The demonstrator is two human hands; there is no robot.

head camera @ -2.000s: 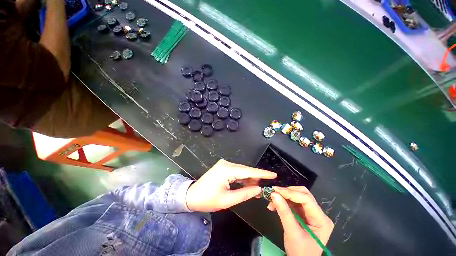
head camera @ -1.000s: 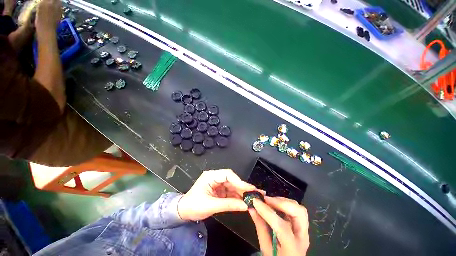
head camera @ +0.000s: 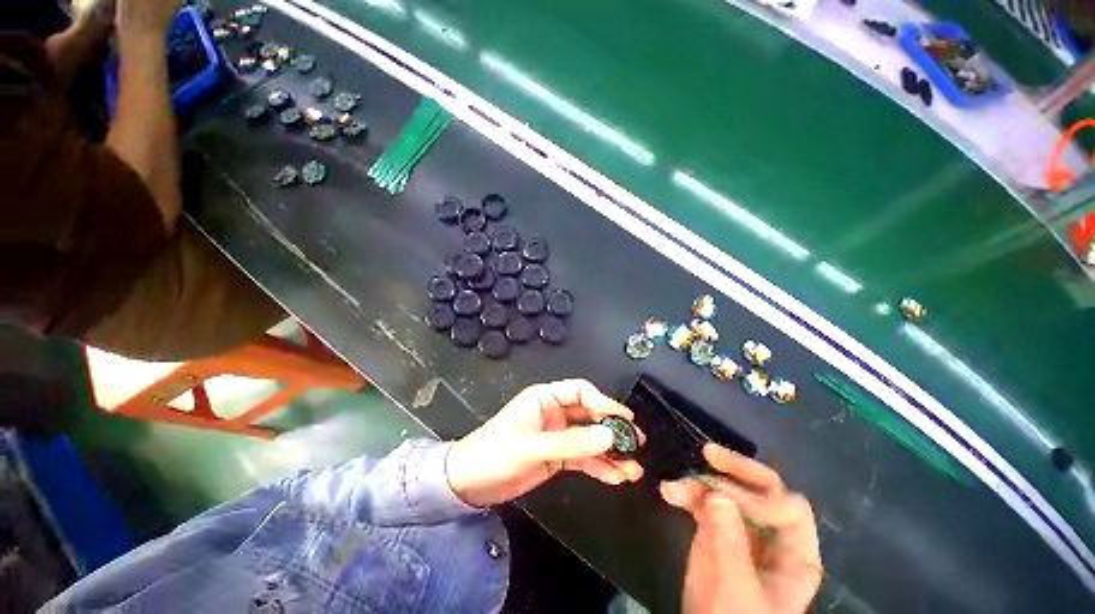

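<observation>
My left hand (head camera: pixel 522 450) holds a small round unit (head camera: pixel 620 437) with a dark rim and a detailed greenish face turned up. My right hand (head camera: pixel 754 534) is apart from the unit, to its right, slightly blurred, with its fingertips over the black tray (head camera: pixel 675 420). A short piece of green wire (head camera: pixel 759 527) shows between its fingers; the rest is hidden. Black round caps (head camera: pixel 494 314) lie grouped mid-bench. Open shiny sub-assemblies (head camera: pixel 701 350) in white, orange and teal lie beyond the tray.
Green wire bundles lie beyond the caps (head camera: pixel 410 146) and by the belt edge (head camera: pixel 895 428). A white rail (head camera: pixel 624 218) borders the green belt. A neighbour's arm (head camera: pixel 147 114), blue bin (head camera: pixel 198 66) and units (head camera: pixel 321 86) are upper left. An orange stool (head camera: pixel 228 386) stands below.
The unit was between both hands; a dark rim now surrounds its face, unlike two seconds ago. My right hand has moved off it to the right, while my left hand keeps hold.
</observation>
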